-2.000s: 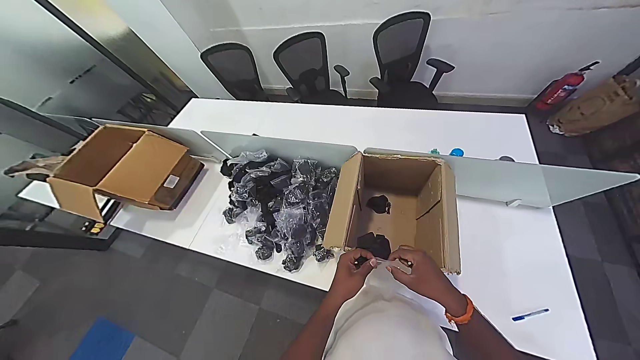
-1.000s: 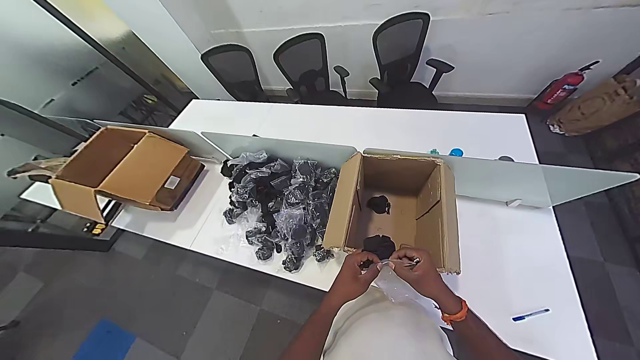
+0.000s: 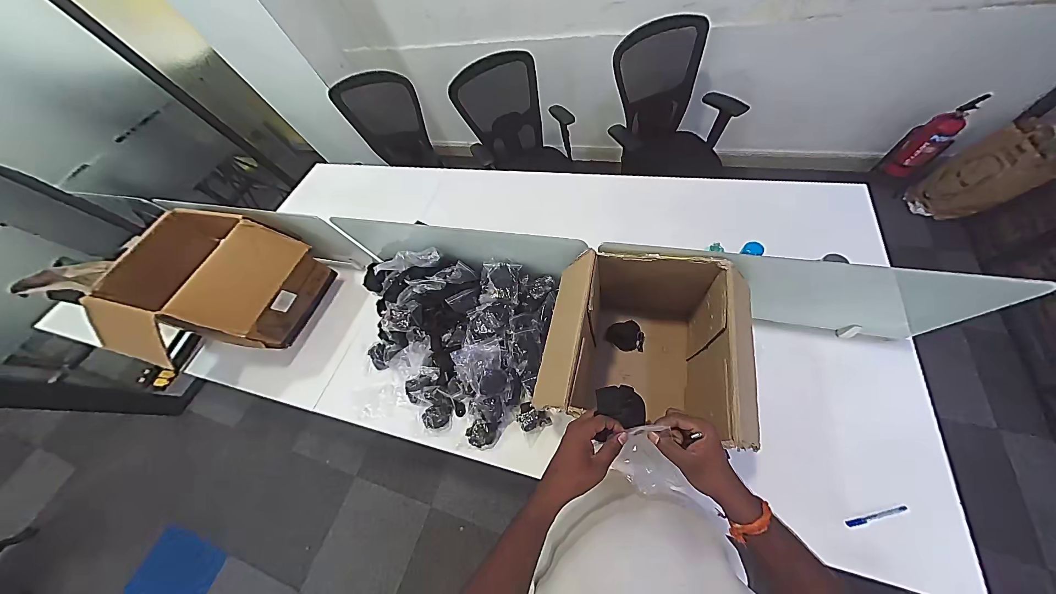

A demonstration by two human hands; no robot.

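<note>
Close to my body, at the near edge of an upright open cardboard box (image 3: 742,363), my left hand (image 3: 587,450) and my right hand (image 3: 689,454) pinch the rim of a clear plastic bag (image 3: 652,466). A small dark object sticks out from the fingers of my right hand; what it is cannot be told. Inside the box lie a black item (image 3: 620,404) just beyond my left hand and a smaller black item (image 3: 625,336) farther in. Left of the box is a pile of black items in clear plastic bags (image 3: 487,330).
A second open cardboard box (image 3: 235,280) lies tilted at the left of the white table (image 3: 833,412). Glass dividers (image 3: 858,293) run along the table. A blue pen (image 3: 876,517) rests at the right. Mesh chairs (image 3: 660,74) and a red fire extinguisher (image 3: 928,144) stand beyond.
The clear bag, bunched up between my hands earlier, now hangs more spread below my fingers. Both hands remain at the box's near edge.
</note>
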